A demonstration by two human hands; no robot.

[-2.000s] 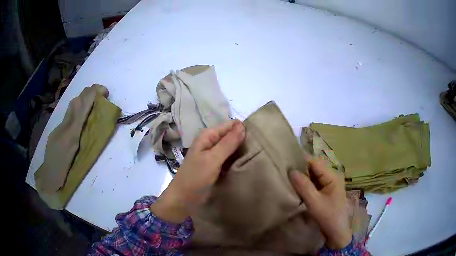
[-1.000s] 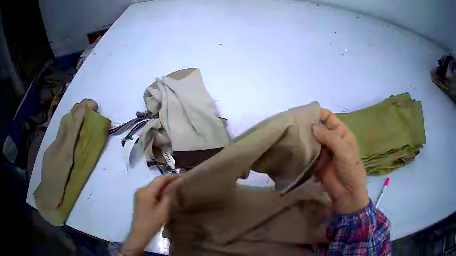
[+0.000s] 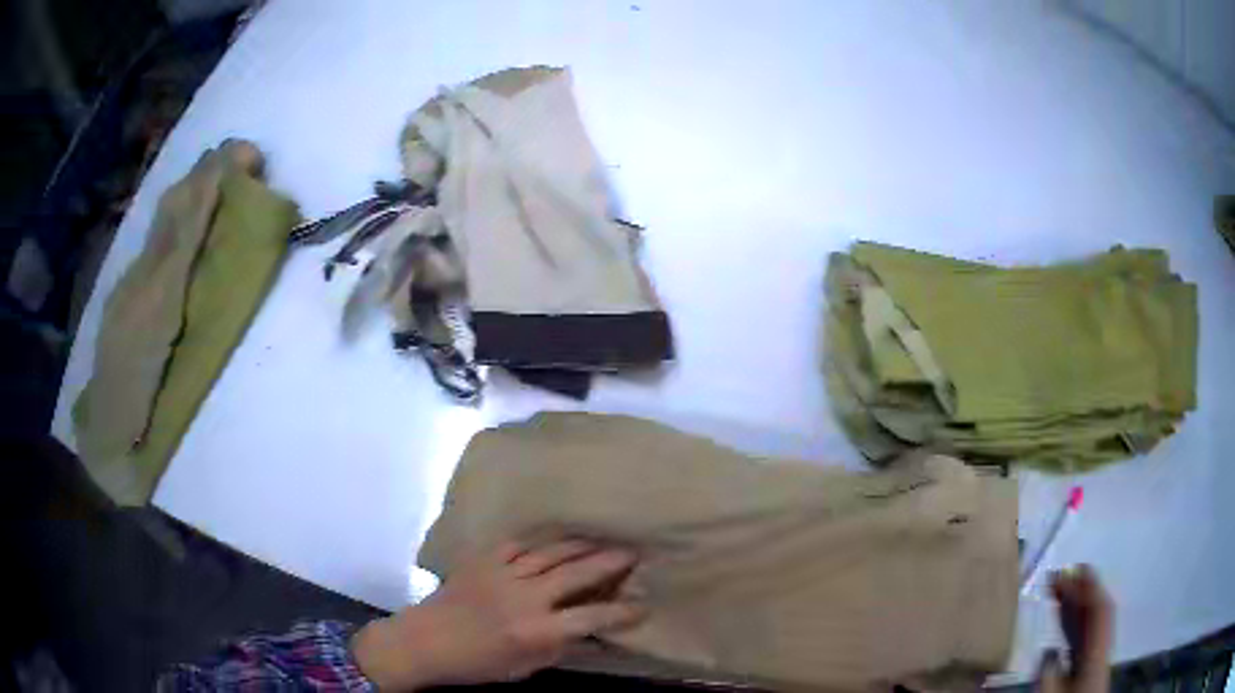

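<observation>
A tan fabric stack (image 3: 759, 542) lies flat at the near table edge. My left hand (image 3: 522, 609) rests palm down on its left part, fingers spread a little. My right hand (image 3: 1079, 630) is blurred and cut off by the bottom edge, just right of the stack; whether it holds anything cannot be told. A pale cream fabric heap (image 3: 535, 203) with a dark band (image 3: 572, 337) along its near end lies at centre-left.
A folded olive-green stack (image 3: 1029, 345) lies right. A pen (image 3: 1054, 535) with a pink end lies between it and my right hand. Black-and-white ties (image 3: 359, 224) lie beside the heap. An olive-green piece (image 3: 224, 332) lies left, a tan piece (image 3: 152, 305) over it.
The tan piece that both hands held up now lies flat on the near stack. My left hand has settled on it. My right hand has let go and moved down and right. The view has shifted.
</observation>
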